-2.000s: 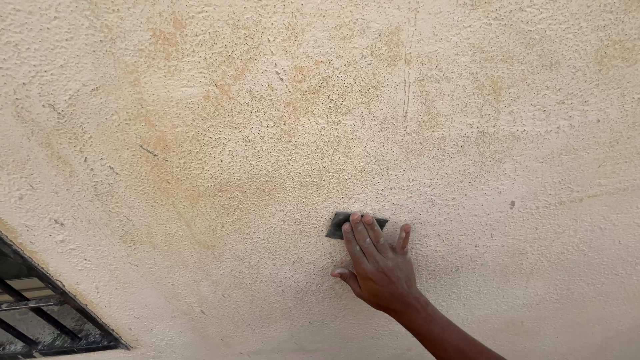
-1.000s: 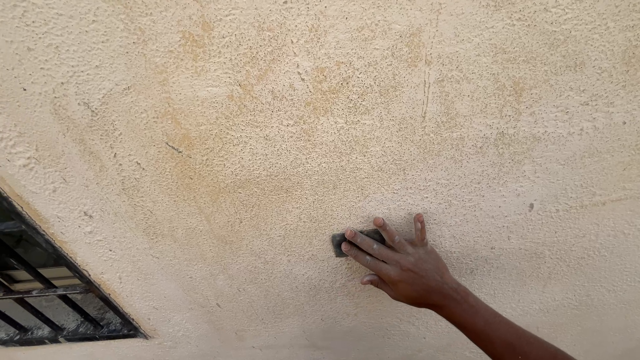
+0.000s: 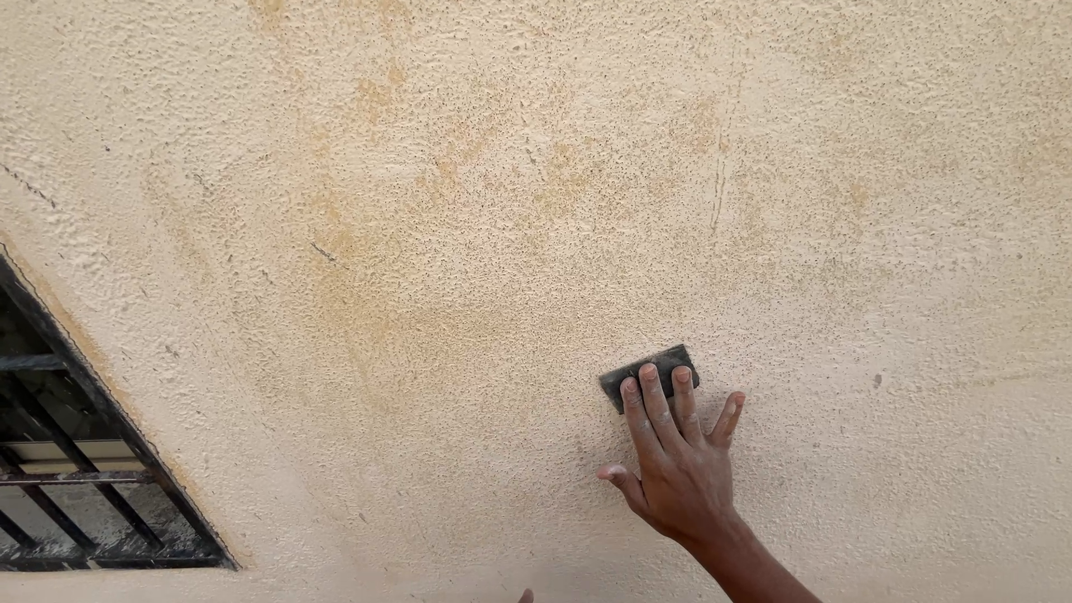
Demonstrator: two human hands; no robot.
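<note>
My right hand (image 3: 682, 469) lies with its palm side toward a rough, cream-coloured textured wall (image 3: 469, 318). Under its three middle fingertips is a dark rectangular abrasive pad (image 3: 618, 381), pressed flat against the wall and slightly tilted. The thumb and little finger are spread away from the pad, and pale dust coats the fingers. Of my left hand only what seems to be one fingertip (image 3: 526, 596) shows at the bottom edge; the rest is out of view, so whether it holds anything cannot be seen.
A window opening with a black metal grille (image 3: 79, 478) is at the lower left, its frame set into the wall. The wall has brownish stains, small dark pits, a short dark scratch (image 3: 327, 254) and fine vertical cracks (image 3: 718, 184).
The fingers of my right hand pointed left one second ago and now point upward, still on the pad. A fingertip has appeared at the bottom edge.
</note>
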